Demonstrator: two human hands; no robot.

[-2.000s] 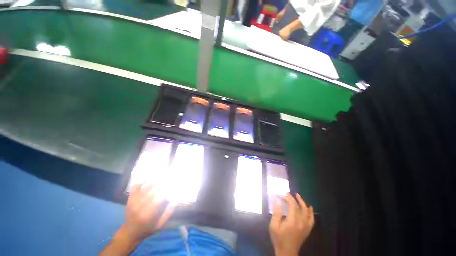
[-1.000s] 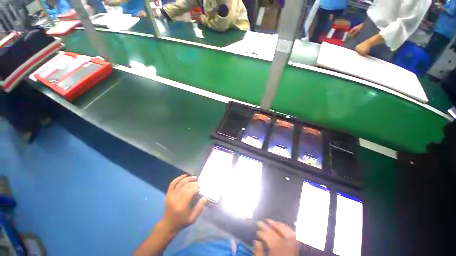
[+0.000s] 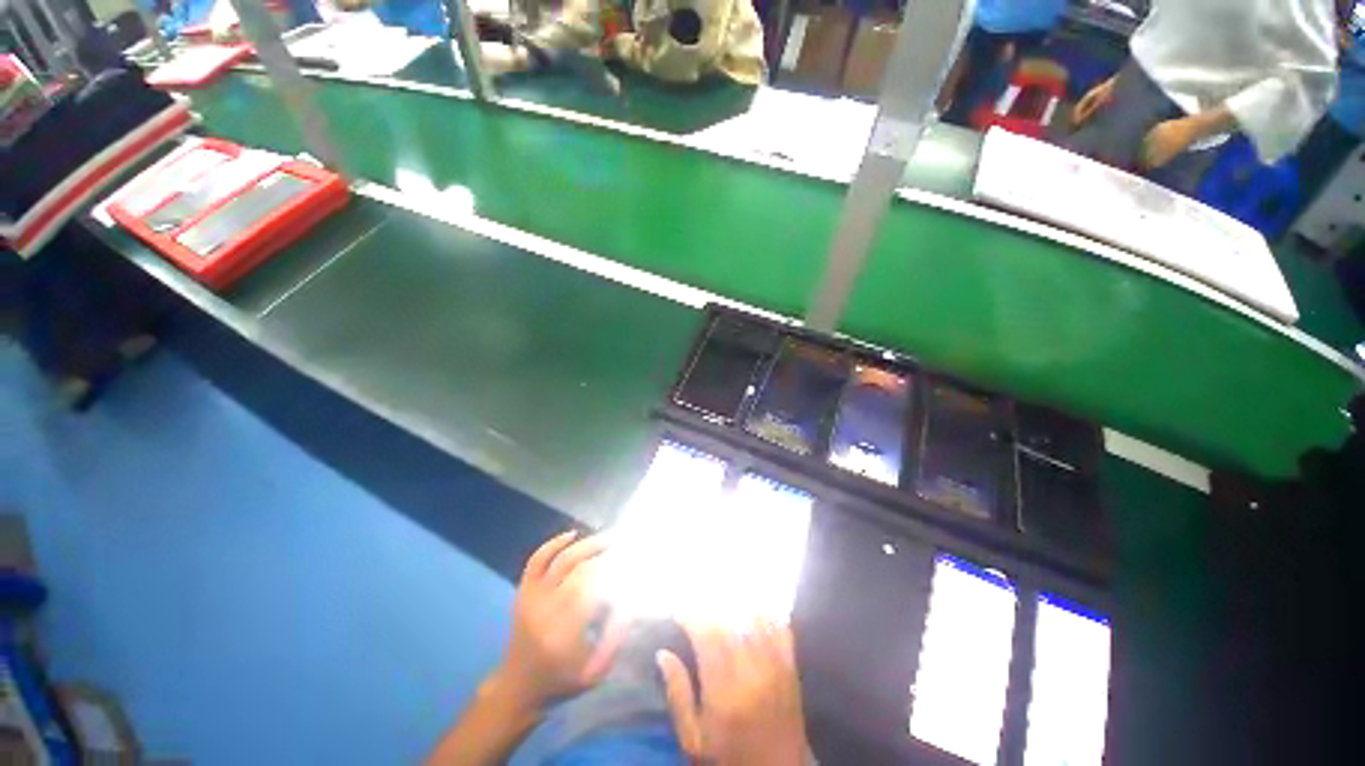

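The near black phone tray [image 3: 861, 614] holds phones with glaring white screens, two at its left, two at its right, with a dark slot between. My left hand [image 3: 566, 617] is at the lower edge of the leftmost white phone [image 3: 671, 516], fingers spread. My right hand [image 3: 737, 688] has its fingertips on the lower end of the second white phone [image 3: 771, 546]; glare hides the exact contact. Behind, the far black tray [image 3: 692, 412] holds one phone with a lit purple-orange screen [image 3: 868, 427] and dark phones beside it.
A red tray [image 3: 225, 270] with grey rectangles lies at the left, beside a neighbouring person's dark sleeve. A green conveyor belt [image 3: 599, 195] and a metal post [image 3: 883, 165] stand behind the trays. A white tray [image 3: 1138, 217] and people are across the line. Dark ridged material [image 3: 1302, 569] is at right.
My right hand has moved left onto the second white phone. Two far-tray screens have gone dark, leaving one lit. The view has swung left since two seconds ago, bringing the red tray into sight.
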